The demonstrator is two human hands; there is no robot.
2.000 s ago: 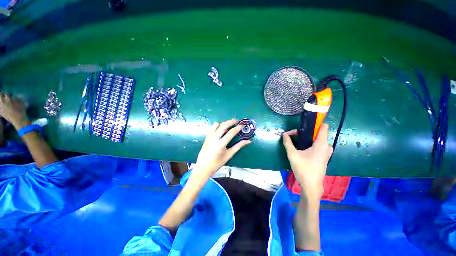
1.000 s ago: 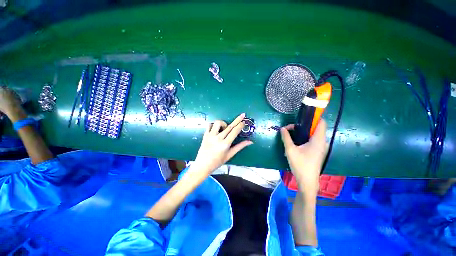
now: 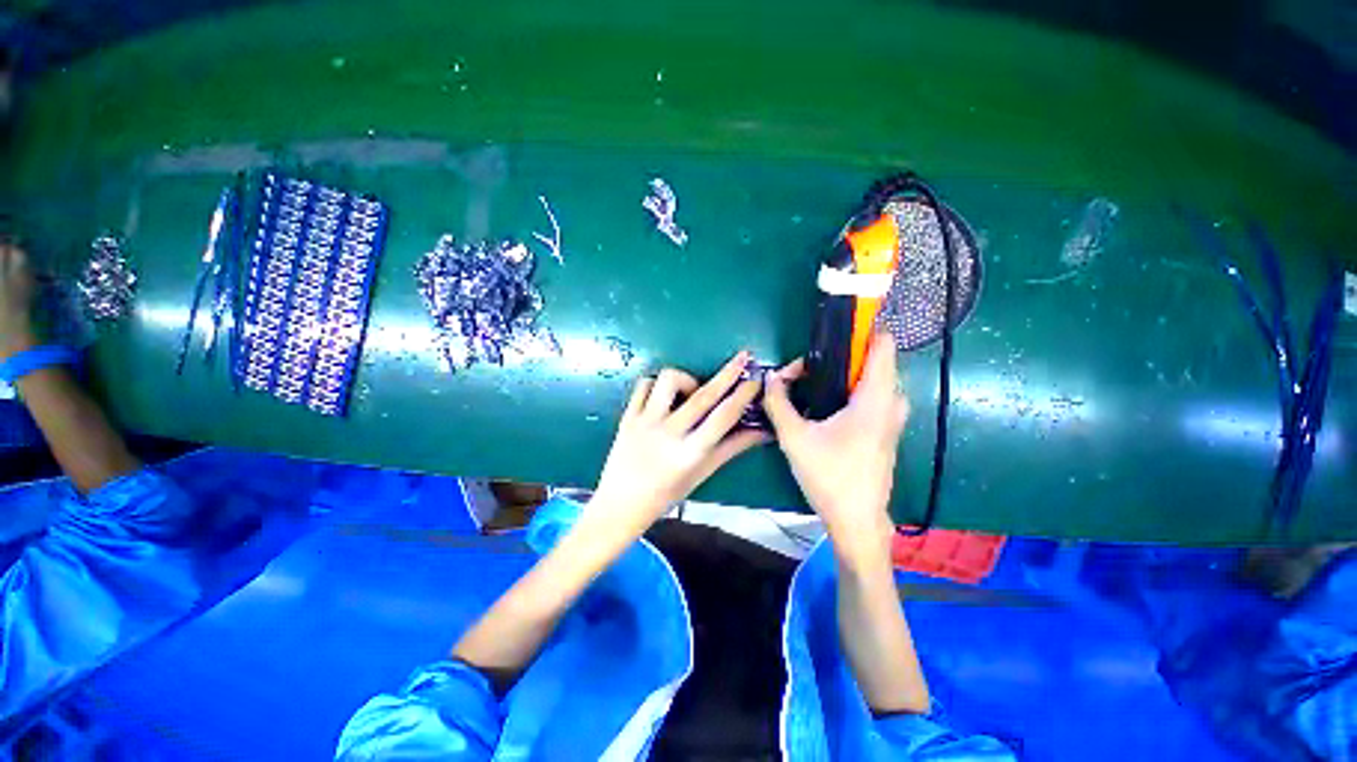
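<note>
An orange and black electric screwdriver (image 3: 854, 320) with a pale tape band and a black cord is in my right hand (image 3: 845, 444). Its body overlaps the left part of the round screw dish (image 3: 935, 276) in the view. My left hand (image 3: 670, 444) rests on the green bench with its fingertips on a small dark round housing (image 3: 756, 390). My right thumb and fingertips are close against the housing, at its right side. The housing is mostly hidden by the fingers. The screwdriver's bit tip cannot be made out.
A loose silvery heap (image 3: 479, 298) and a panel of small parts (image 3: 310, 295) lie left, with dark strips (image 3: 219, 283) beside it. More dark strips (image 3: 1304, 395) lie far right, near clear scrap (image 3: 1089, 235). A neighbour's arm (image 3: 67, 417) is at far left. A red basket (image 3: 953, 552) is below the edge.
My right hand has moved left with the screwdriver, up to the housing under my left fingertips. The screwdriver now overlaps the screw dish, and the cord hangs across it.
</note>
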